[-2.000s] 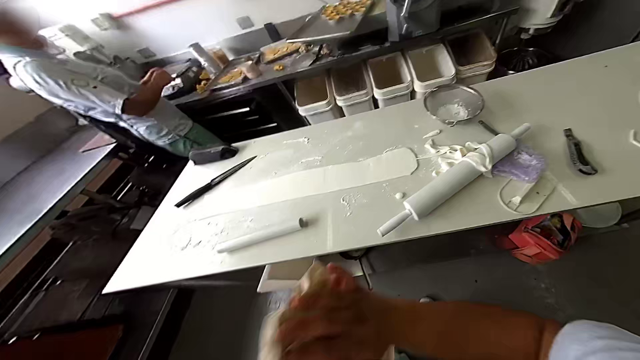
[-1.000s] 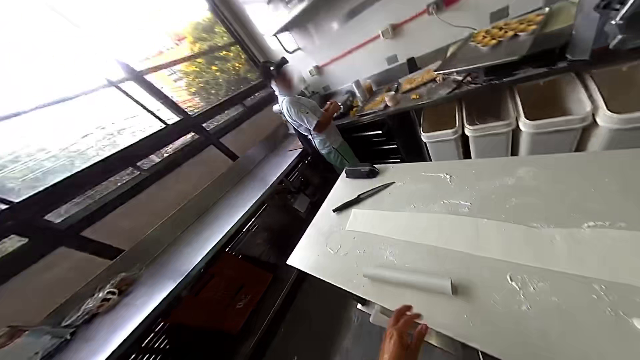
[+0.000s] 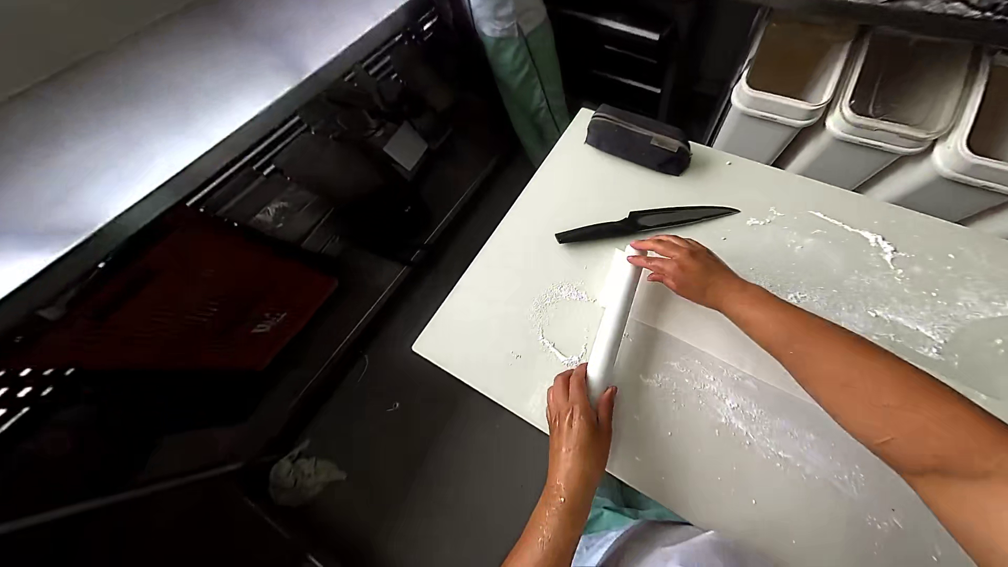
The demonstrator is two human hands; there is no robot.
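Note:
A white roller or tube (image 3: pixel 614 327) lies slantwise at the left end of a long sheet of rolled dough (image 3: pixel 709 346) on the pale worktop (image 3: pixel 504 283). My left hand (image 3: pixel 579 421) holds its near end by the table's front edge. The fingers of my right hand (image 3: pixel 681 268) close on its far end. A black knife (image 3: pixel 646 223) lies just beyond my right hand, its blade pointing right. Left of the roller is a ring of flour (image 3: pixel 563 323), and loose flour is scattered on the worktop. My right forearm hides part of the dough sheet.
A dark zipped pouch (image 3: pixel 638 140) sits at the worktop's far left corner. White lidded bins (image 3: pixel 787 71) line the far side. A co-worker's legs in green trousers (image 3: pixel 528 79) are beyond the corner. A metal counter (image 3: pixel 173 94) runs along the left.
Both hands have come onto the roller, which lay apart from the dough near the front edge in the earlier frames. It is now across the dough's left end. The view has turned down and closer.

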